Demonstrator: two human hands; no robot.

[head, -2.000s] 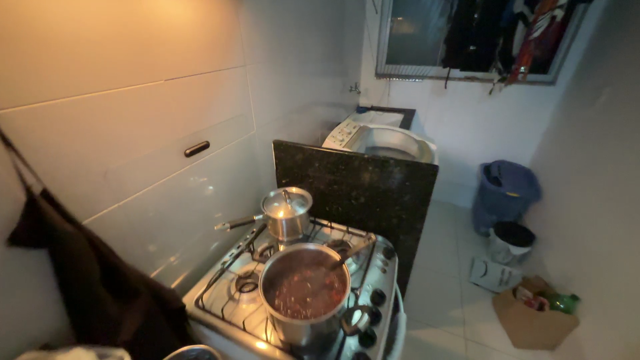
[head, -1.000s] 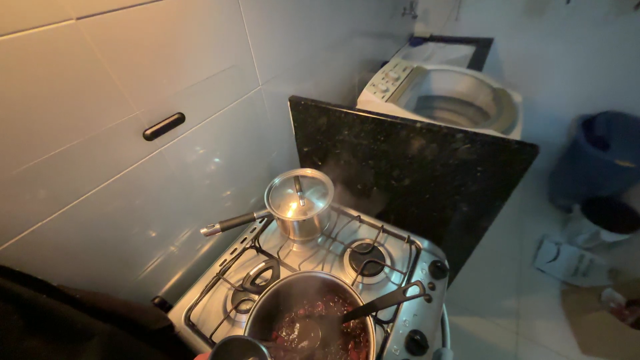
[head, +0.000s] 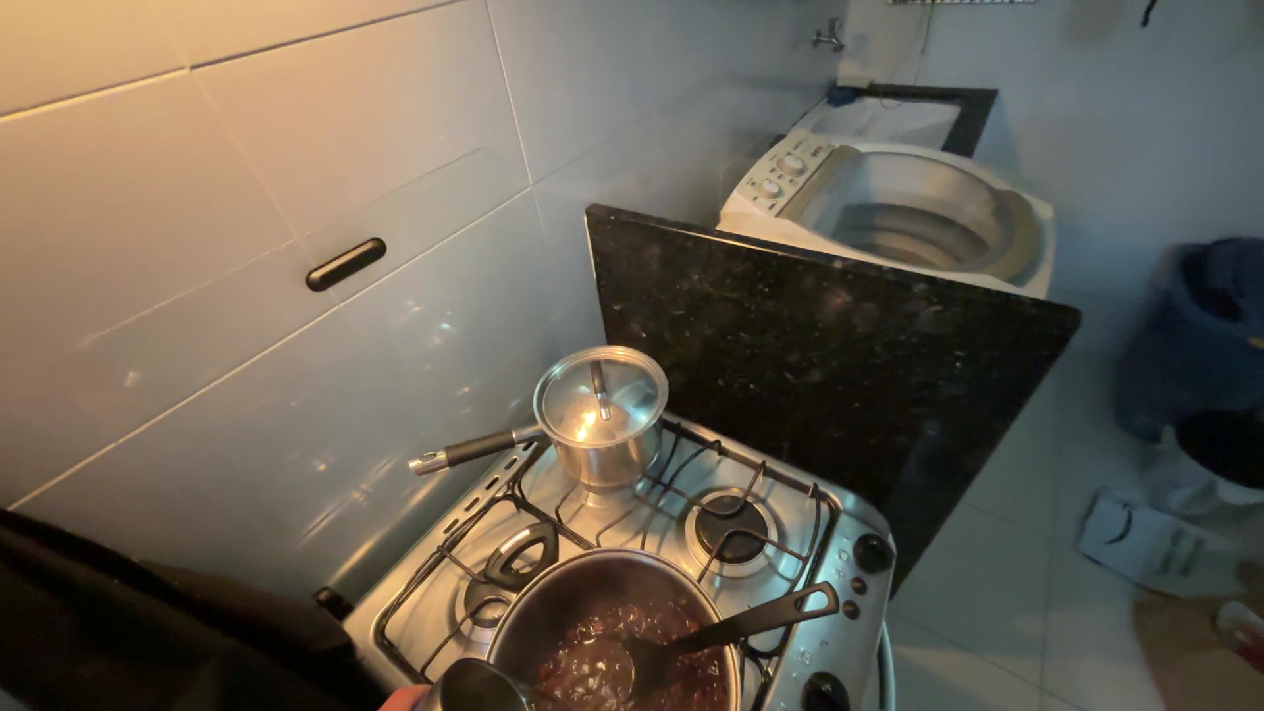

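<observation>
A large metal pot [head: 614,568] of dark, wet, chunky food, perhaps beans, sits on the front of the gas stove [head: 395,632]. A black ladle or spoon [head: 755,622] leans in it, its handle over the right rim. At the bottom edge, a small part of my left hand [head: 400,699] shows, holding a dark metal cup [head: 476,687] at the pot's left rim; whether anything leaves the cup is unclear. My right hand is out of view. Behind the pot stands a small steel saucepan [head: 607,459] with a glass lid [head: 600,395], its handle pointing left.
A black stone slab [head: 820,346] stands upright behind the stove, with a top-loading washing machine [head: 889,212] beyond. Tiled wall and dark cloth [head: 148,632] are at left. A blue bin [head: 1190,346] and a small white box [head: 1150,543] are on the floor at right.
The metal cup and part of my left hand have come in at the pot's left rim. The view has moved much closer to the stove.
</observation>
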